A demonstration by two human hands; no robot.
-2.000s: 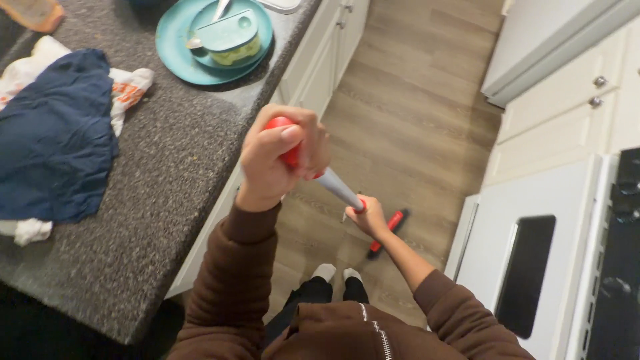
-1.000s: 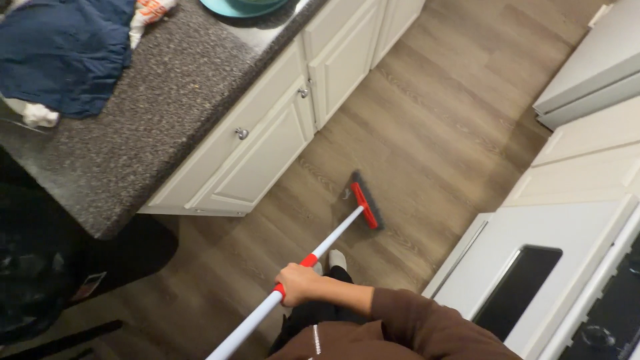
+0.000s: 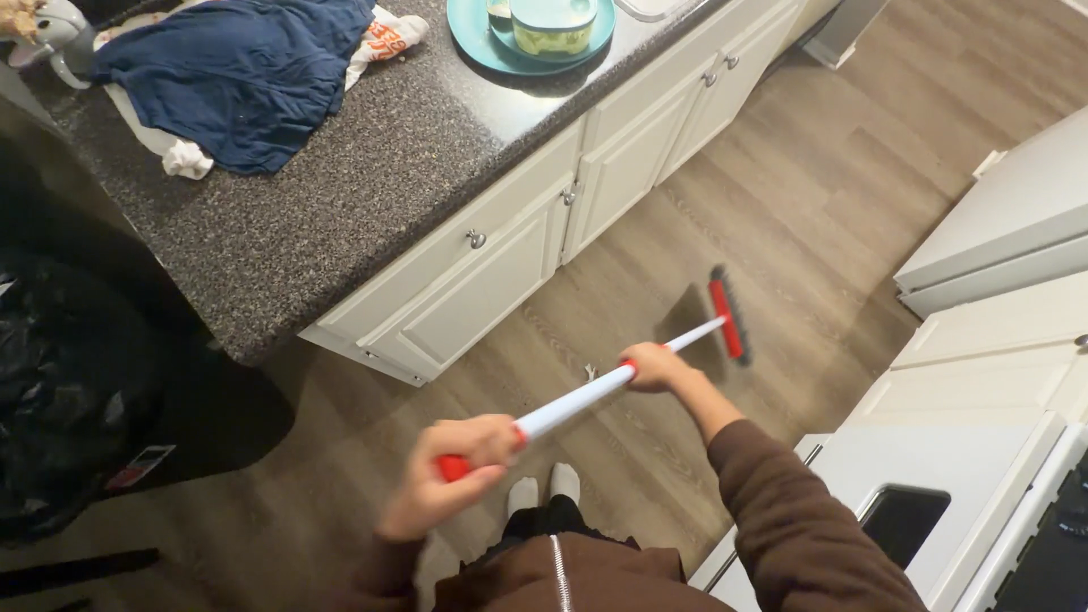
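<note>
My left hand (image 3: 463, 467) grips the red end of a long white and red broom handle (image 3: 574, 405). Farther along the same handle, my right hand (image 3: 654, 367) is closed around it near a red collar. The red broom head (image 3: 727, 319) with dark bristles lies beyond my right hand, over the wood-look floor; whether it touches the floor I cannot tell. A small pale scrap of debris (image 3: 591, 372) lies on the floor just beside the handle, close to my right hand.
A speckled countertop (image 3: 357, 195) with a navy cloth (image 3: 246, 76) and a teal plate (image 3: 476, 51) runs along the left above white cabinets (image 3: 476, 314). A black bin bag (image 3: 68, 382) stands at far left. A white oven (image 3: 918, 476) is at right.
My left hand, out of view one second ago, shows again on the handle's end. The broom head now stands farther from my feet, and the debris shows beside the handle.
</note>
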